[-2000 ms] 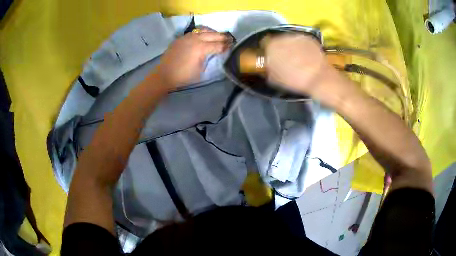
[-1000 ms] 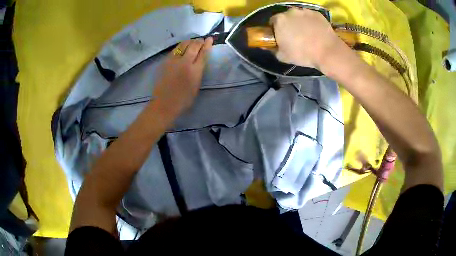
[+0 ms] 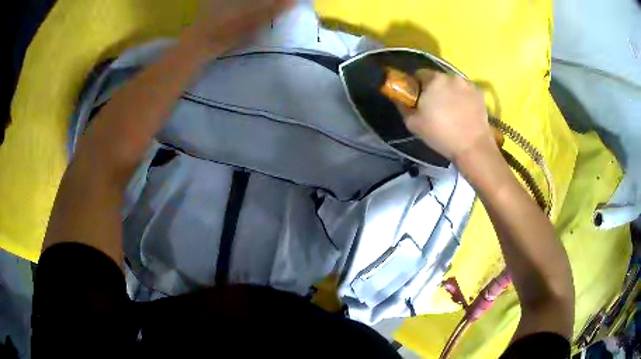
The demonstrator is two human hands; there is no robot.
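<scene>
The garment (image 3: 281, 133) lies spread with its pale grey inner side up, crossed by dark seam lines and a dark strip. My right hand (image 3: 450, 112) grips the orange-brown handle of the steam iron (image 3: 376, 98), whose dark pointed plate has a pale rim. The iron rests on the garment's upper right part, its tip pointing up and left. My left hand (image 3: 242, 14) is blurred and partly cut off by the top edge, over the garment's far edge; whether its fingers hold cloth cannot be told.
Yellow cloth (image 3: 450, 28) lies under the garment. Ribbed lines (image 3: 523, 144) run from the iron's rear. A hose with pink wrapping (image 3: 485, 298) lies at lower right. Pale blue-grey cloth (image 3: 597, 70) and a white tube end (image 3: 613, 216) show at right.
My left hand has moved up and away from the seam by the iron's tip. The iron, in my right hand, sits lower in the picture and turned. The whole view has shifted and tilted.
</scene>
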